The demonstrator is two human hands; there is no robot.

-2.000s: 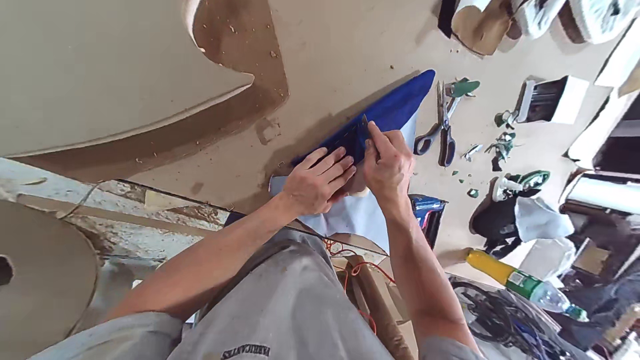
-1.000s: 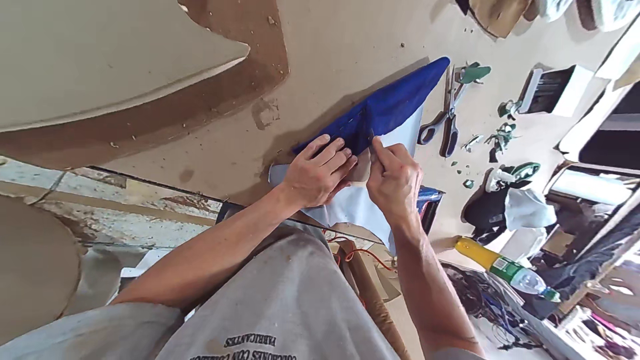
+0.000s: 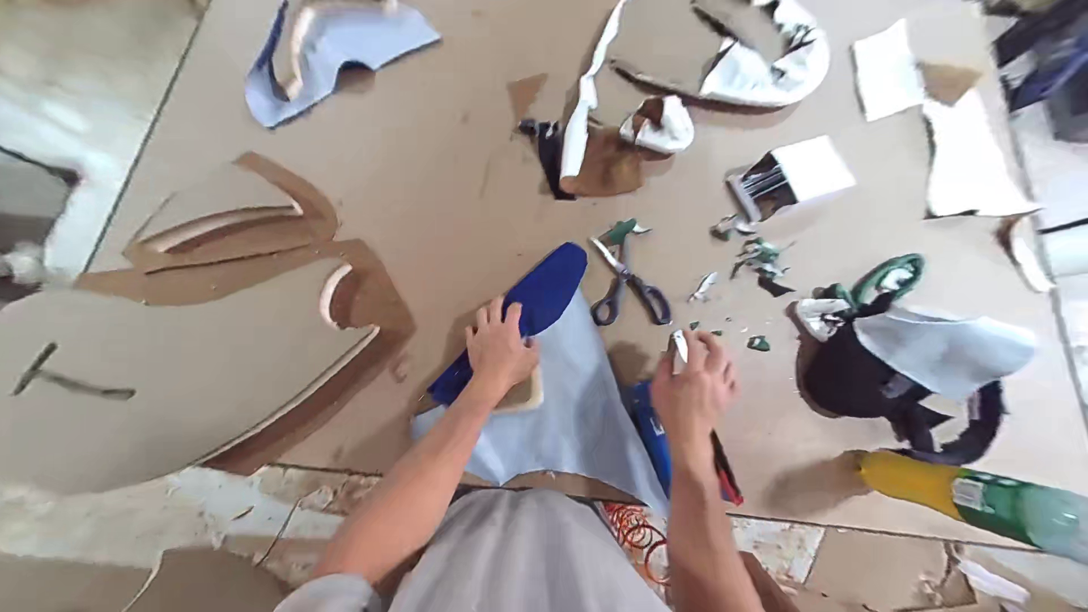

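Note:
My left hand (image 3: 501,353) holds down a blue fabric piece (image 3: 546,289), its fingers on the fabric and its thumb at the near edge. A cream foam block (image 3: 525,396) shows beside that hand, over the fabric's pale grey-blue underside (image 3: 571,416). My right hand (image 3: 695,387) is off the fabric to the right, with a small whitish metal-looking tool (image 3: 679,350) at its fingers; its kind is unclear. Under the right hand and wrist lie a blue object (image 3: 650,438) and a red and black handle (image 3: 728,476), partly hidden. Scissors (image 3: 625,285) with dark handles lie beyond, between the hands.
Green and white scraps (image 3: 761,259) lie right of the scissors, near an open white box (image 3: 812,174). A dark strapped item (image 3: 858,374) and a yellow-green bottle (image 3: 969,501) lie at right. Large foam sheets (image 3: 170,374) cover the left; upholstery pieces (image 3: 374,42) lie at the back.
My right hand has left the blue fabric and moved right, over the blue object. The left hand stays on the fabric. The view has shifted and now shows more of the table.

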